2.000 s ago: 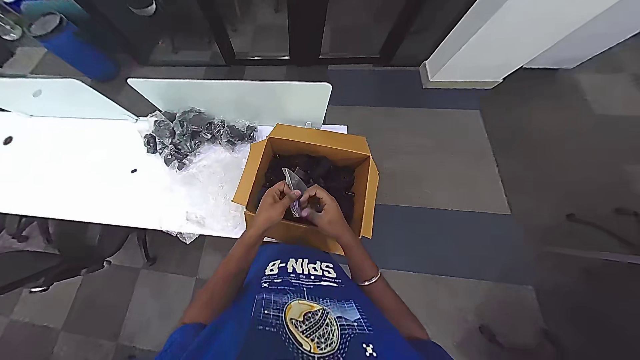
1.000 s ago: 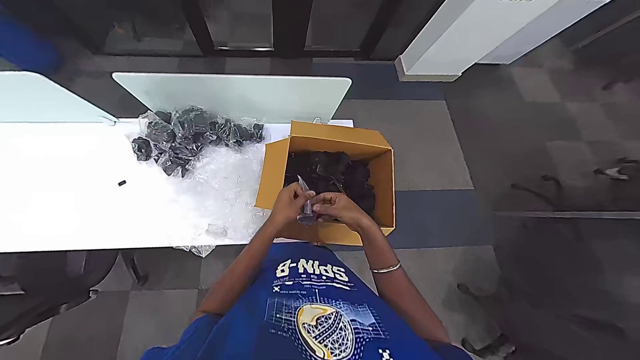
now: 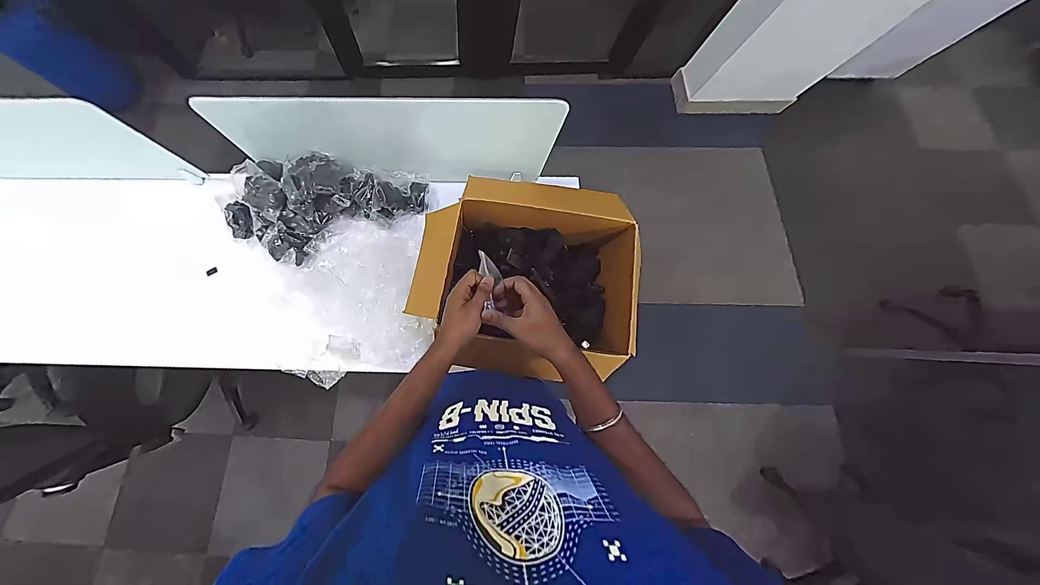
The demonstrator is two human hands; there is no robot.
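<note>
My left hand (image 3: 465,310) and my right hand (image 3: 532,317) are close together over the near side of an open cardboard box (image 3: 544,193). Between their fingers is a small clear plastic bag (image 3: 489,266), its pointed end sticking up; whether anything is inside it cannot be made out. Black items (image 3: 540,256), too dark to name, fill much of the box below. On the white table to the left lies a pile of black items in clear plastic bags (image 3: 313,195), with a heap of clear plastic bags (image 3: 366,276) in front of it.
A frosted divider panel (image 3: 390,134) stands along the table's far edge. One small black piece (image 3: 212,271) lies on the white table (image 3: 122,276). An office chair (image 3: 106,422) is below the table's near edge, and a white pillar (image 3: 756,57) rises at the upper right.
Both hands stay together over the box with the small plastic bag between them. Its angle and the fingers' hold on it have shifted slightly.
</note>
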